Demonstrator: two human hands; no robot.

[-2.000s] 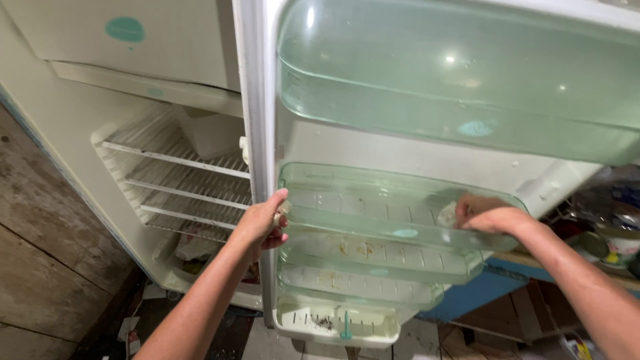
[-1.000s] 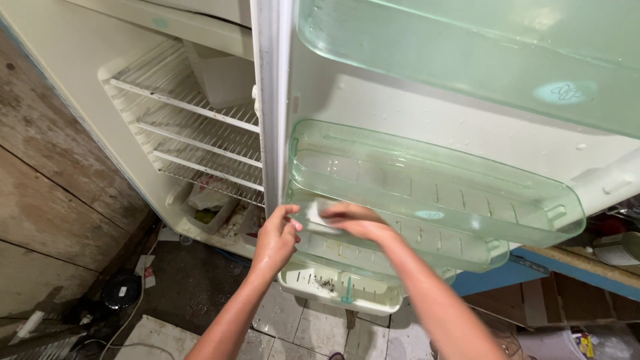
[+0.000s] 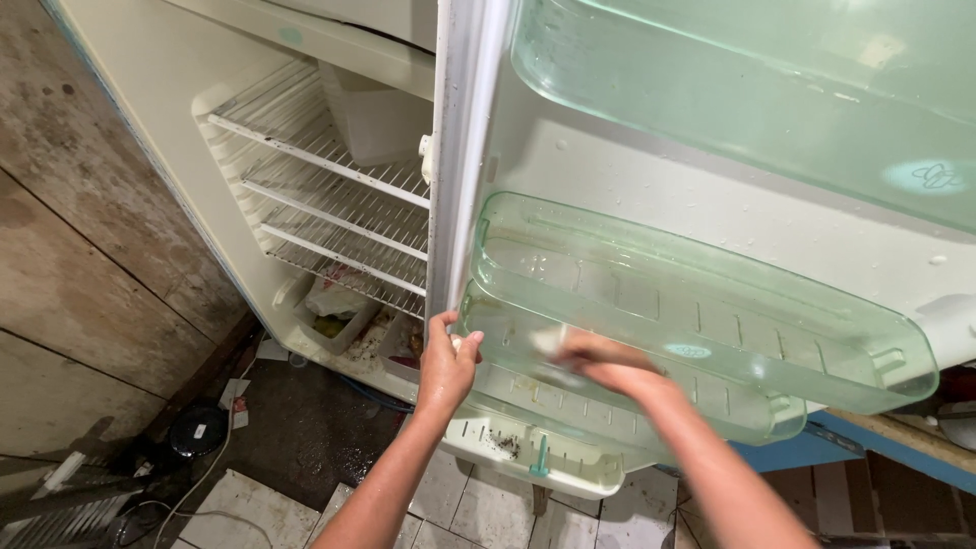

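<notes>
My right hand (image 3: 602,358), blurred, holds a whitish cloth or sponge (image 3: 547,341) against the front of a green translucent door bin (image 3: 496,324), below the wider bin (image 3: 762,305). My left hand (image 3: 450,354) grips the edge of the open refrigerator door (image 3: 457,191), with a small white thing showing between thumb and fingers. Water drops dot the door's inner panel (image 3: 686,183). The lowest door bin (image 3: 610,479), cream-coloured, holds dark crumbs (image 3: 505,444) and a small teal divider (image 3: 540,457).
Wire shelves (image 3: 328,164) and a white container (image 3: 374,114) are inside the refrigerator. Open bins with food (image 3: 335,305) sit at its bottom. A wooden wall (image 3: 84,213) stands left. A cable (image 3: 221,457), a black round object (image 3: 198,428) and loose tiles (image 3: 244,507) lie on the wet floor.
My right hand has moved from the wide bin's right part, past my left hand, to the bin below. My left hand came off the door edge a second ago and is back on it.
</notes>
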